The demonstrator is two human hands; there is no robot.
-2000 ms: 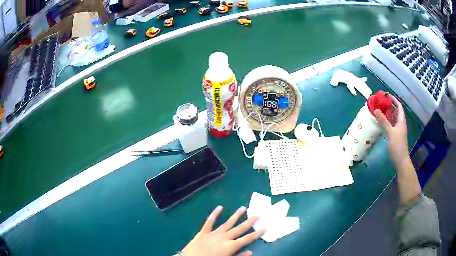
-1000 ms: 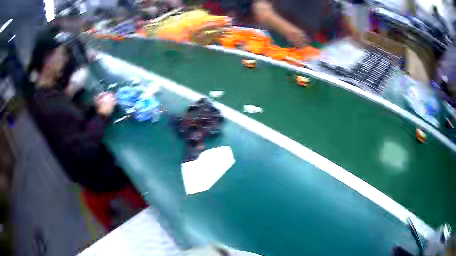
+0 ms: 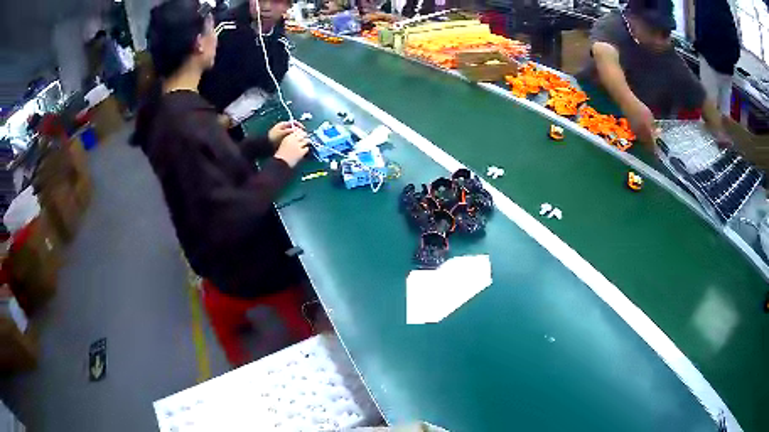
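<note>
Neither of my hands shows clearly; only a small pale shape, too cut off to name, lies at the bottom edge. A white angular sheet of paper [image 3: 449, 289] lies flat on the green bench [image 3: 472, 363]. Black round housings with orange rims [image 3: 440, 207] are piled just beyond the paper. Small white parts [image 3: 550, 211] lie on the green belt, with another white cluster [image 3: 495, 171] farther along it. A white tray with rows of bumps [image 3: 270, 392] is at the lower left, beside the bench edge.
A person in dark clothes [image 3: 223, 186] stands at the left bench edge by blue items [image 3: 364, 169]. Another person leans over a gridded tray [image 3: 708, 164] across the belt. Orange housings [image 3: 565, 99] line the far side. Cartons [image 3: 59, 194] stand at far left.
The view has swung left, away from the phone, bottles and clock, and is now sharper. Both my hands, seen two seconds ago, have left the view. White parts and orange pieces show at new places.
</note>
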